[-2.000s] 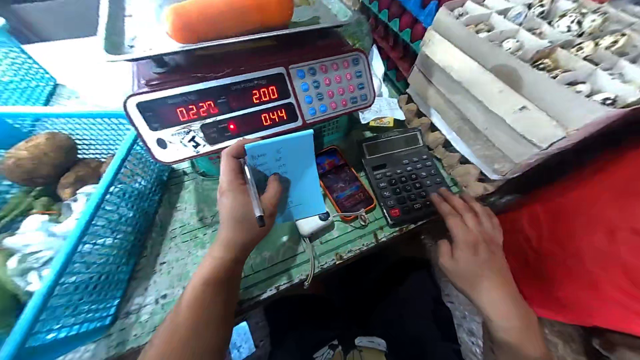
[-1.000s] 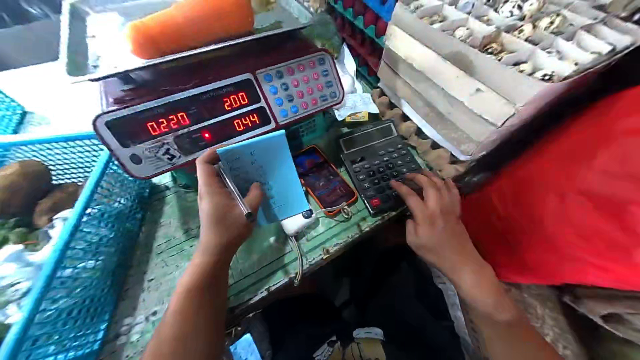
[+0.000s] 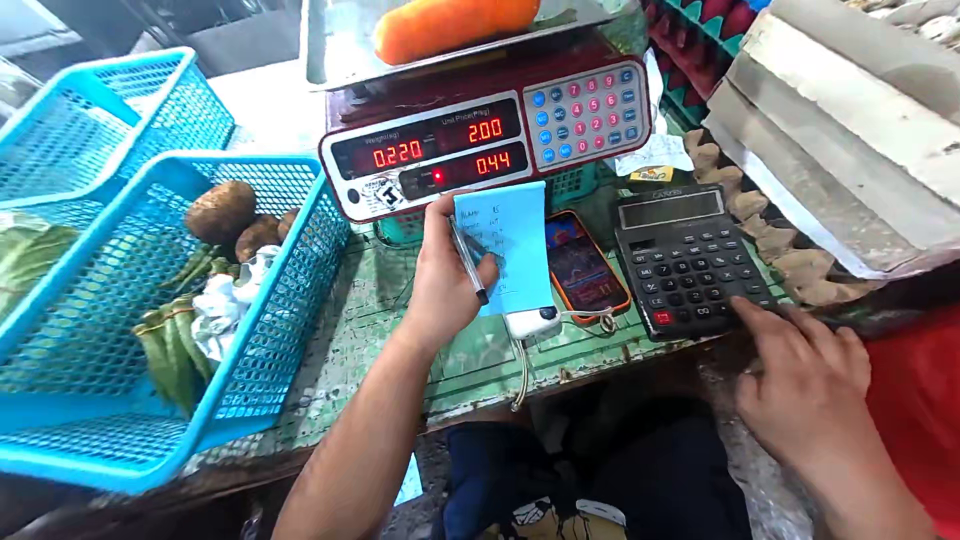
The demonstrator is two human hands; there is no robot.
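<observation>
My left hand (image 3: 450, 277) holds a blue paper pad (image 3: 517, 247) with handwriting on it, and a pen (image 3: 468, 262) lies across the fingers of that same hand. At the lower right of a black desktop calculator (image 3: 675, 259), my right hand (image 3: 802, 367) rests its fingertips near the keys and holds nothing. Between pad and calculator lies a smartphone in an orange case (image 3: 589, 266). A white device with a cord (image 3: 532, 322) sits just below the pad. Behind the pad stands a digital price scale (image 3: 427, 161) with lit red digits, an orange carrot (image 3: 450, 28) on its metal tray.
Blue plastic baskets (image 3: 262, 322) fill the left side; the nearer holds brown root vegetables (image 3: 221, 211), okra (image 3: 176, 341) and white plastic. At right are a cardboard egg box (image 3: 825, 150), a pulp egg tray (image 3: 795, 266) and red fabric (image 3: 919, 397). The green worktop's edge (image 3: 465, 409) runs in front.
My right hand has moved from over the calculator keys to its lower right corner. My left hand keeps the pad and pen. The view has shifted.
</observation>
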